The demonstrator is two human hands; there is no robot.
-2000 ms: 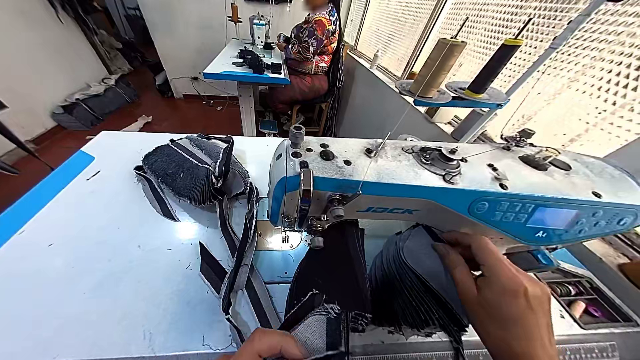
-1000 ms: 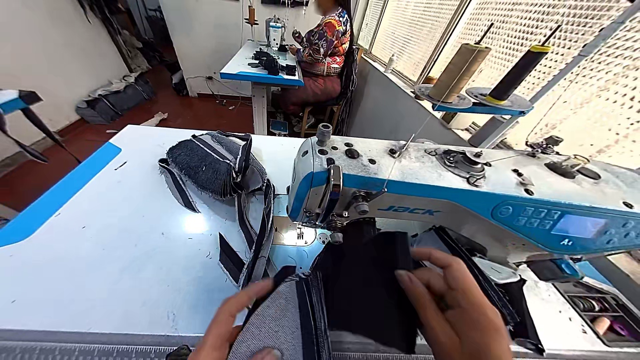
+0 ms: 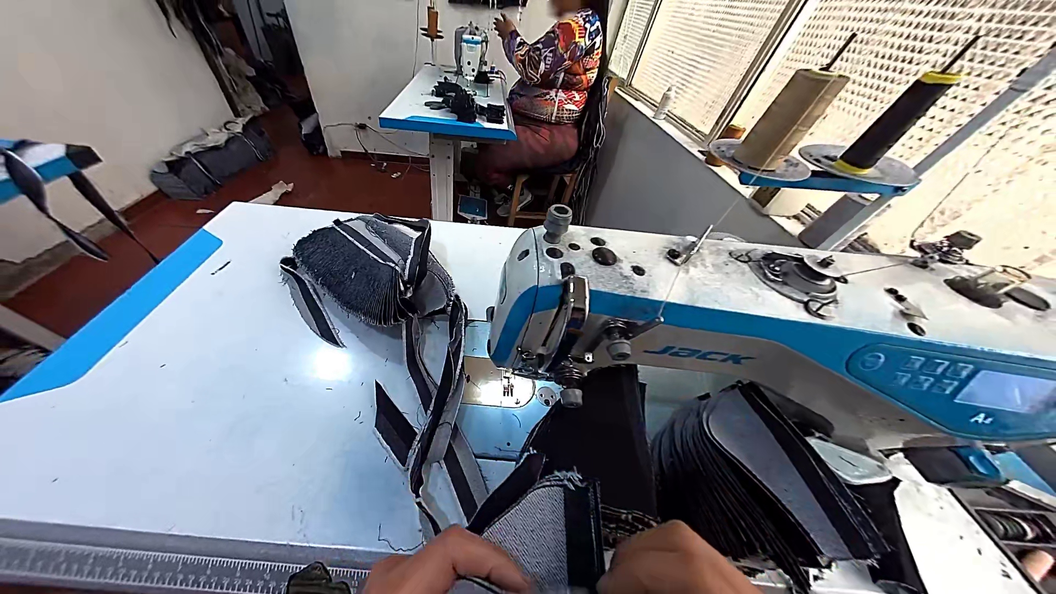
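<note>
At the bottom of the head view, my left hand point(image 3: 450, 565) and my right hand point(image 3: 676, 561) hold a grey denim piece with a dark band point(image 3: 540, 528) between them; its lower end is hidden. Behind it, dark fabric point(image 3: 606, 429) lies beside the needle area of a Jack sewing machine point(image 3: 709, 322). Right of that is a stack of cut denim pieces point(image 3: 751, 478) under the machine arm. Left of the presser foot point(image 3: 506, 386), a bundle of denim pieces point(image 3: 355, 272) rests on the table, with denim strips point(image 3: 445, 396) trailing toward my left hand.
A steel ruler point(image 3: 165, 569) runs along the table's front edge. Thread cones point(image 3: 792, 120) stand on a holder behind the machine. A tray of bobbins point(image 3: 1015, 524) is at the right. Beyond, a person point(image 3: 557, 74) sits at another sewing table point(image 3: 445, 124).
My right hand was on the denim stack at first, then on dark fabric beside it; now it is lower, close to my left hand. The seated person's arm is now raised.
</note>
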